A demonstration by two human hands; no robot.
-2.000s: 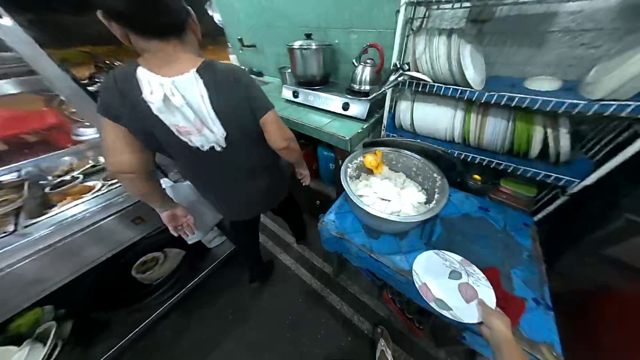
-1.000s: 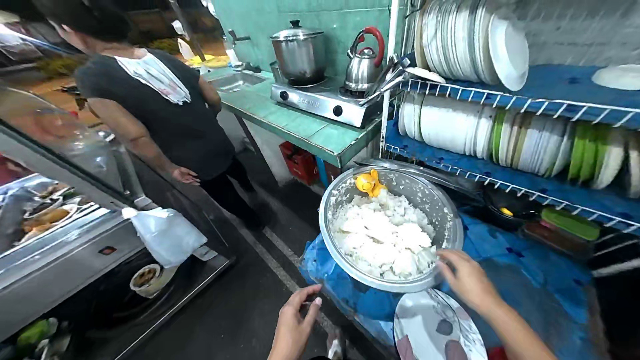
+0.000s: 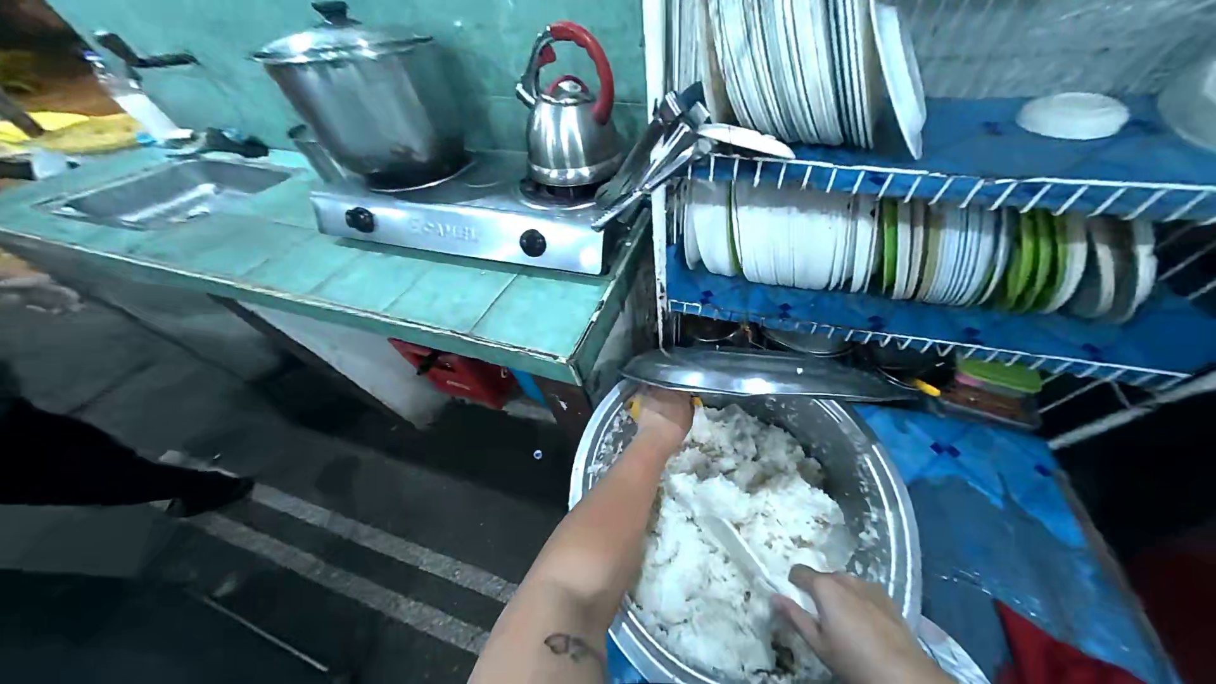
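Note:
A large metal pot (image 3: 898, 513) of white cooked rice (image 3: 750, 494) stands on the blue-covered table. My left hand (image 3: 665, 413) is at the pot's far left rim, closed around something yellow-orange that shows on both sides of it; what exactly it is, I cannot tell. In my right hand (image 3: 845, 617) is the handle of a white spatula or rice paddle (image 3: 746, 560), its blade end in the rice. A metal lid (image 3: 769, 372) leans behind the pot. Part of a plate (image 3: 950, 655) shows beside the pot, under my right wrist.
A dish rack (image 3: 959, 180) full of plates rises behind the table. On the tiled counter (image 3: 408, 294) are a gas stove (image 3: 456, 223), a lidded stockpot (image 3: 370, 104), a kettle (image 3: 570, 142) and a sink (image 3: 176, 190). A person's dark-clothed leg (image 3: 85, 461) is at the left. A red cloth (image 3: 1054, 651) lies at the table's near edge.
My left hand has moved into the pot, onto the yellow-orange thing. My right hand, beside the rim before, now holds the white utensil. The plate has been let go. The view has swung closer to the stove.

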